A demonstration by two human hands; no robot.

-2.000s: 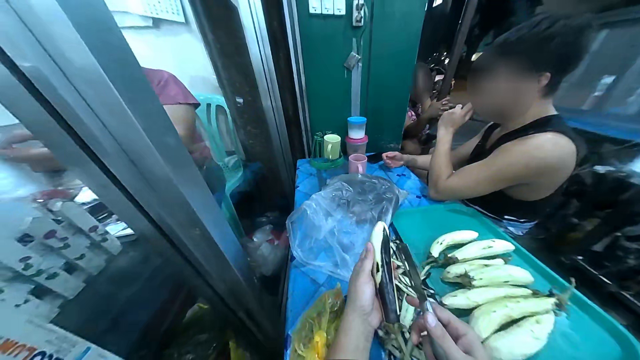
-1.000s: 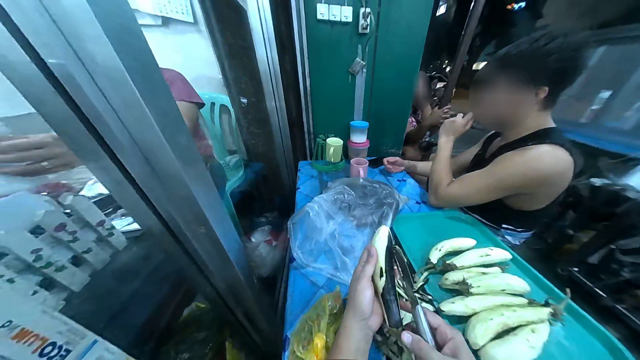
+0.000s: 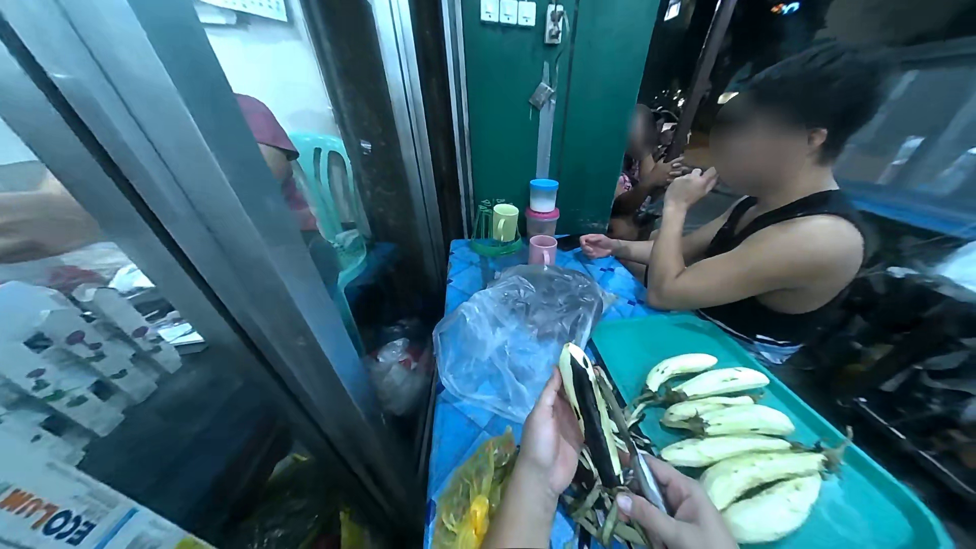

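Observation:
A partly peeled eggplant [image 3: 590, 412], with a dark strip of skin left between pale flesh, is held upright by my left hand [image 3: 553, 435] near the table's front. My right hand [image 3: 671, 507] grips a knife [image 3: 644, 473] whose blade lies against the eggplant's right side, and its thumb is at the stem end. Dark peelings [image 3: 598, 518] lie below and around both hands. Several peeled eggplants [image 3: 770, 469] with stems rest on a green tray [image 3: 877, 507] to the right of my hands.
A clear plastic bag [image 3: 518, 335] lies on the blue tablecloth [image 3: 465, 274], a yellow plastic bag [image 3: 476, 496] nearer. Behind stand a pink mug [image 3: 542, 249], a yellow mug [image 3: 505, 223] and stacked containers [image 3: 543, 206]. A person [image 3: 778, 244] sits at right. A metal-framed glass panel [image 3: 252, 252] borders the left.

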